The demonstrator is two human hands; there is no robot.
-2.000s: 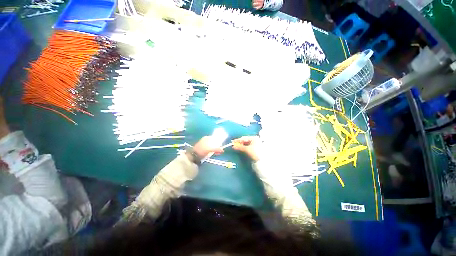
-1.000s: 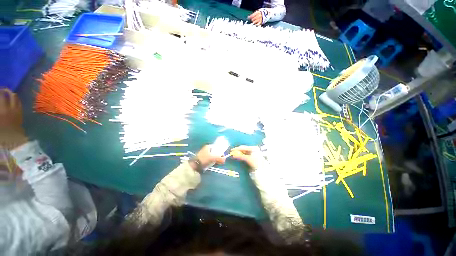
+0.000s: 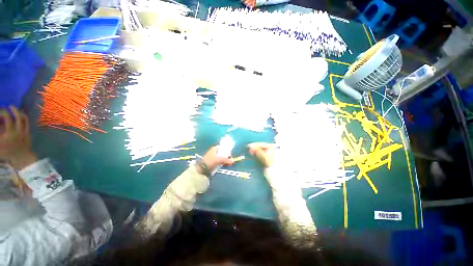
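My left hand [image 3: 213,159] is closed around a white piece [image 3: 226,146] that stands up from the fist, its detail washed out. A short yellow piece [image 3: 238,158] sticks out at the left fingertips toward the right. My right hand [image 3: 261,153] is a little to the right, apart from the left, fingers bent together; whether it holds anything is too small to tell. A few white leads [image 3: 231,173] with yellow spots lie just below my left hand. Overexposed white leads lie in piles at left [image 3: 160,111] and right [image 3: 308,145].
Yellow strips [image 3: 377,150] lie loose at right, near a small fan [image 3: 374,67]. Orange leads [image 3: 72,91] and a blue tray [image 3: 92,35] are at left. A neighbour's hand [image 3: 14,132] and sleeve are at far left. Another hand [image 3: 249,2] shows at the top edge.
My right hand has drawn away from my left hand, leaving a gap. A yellow piece now shows clearly at the left fingertips. The far person's hand has mostly left the top of the view.
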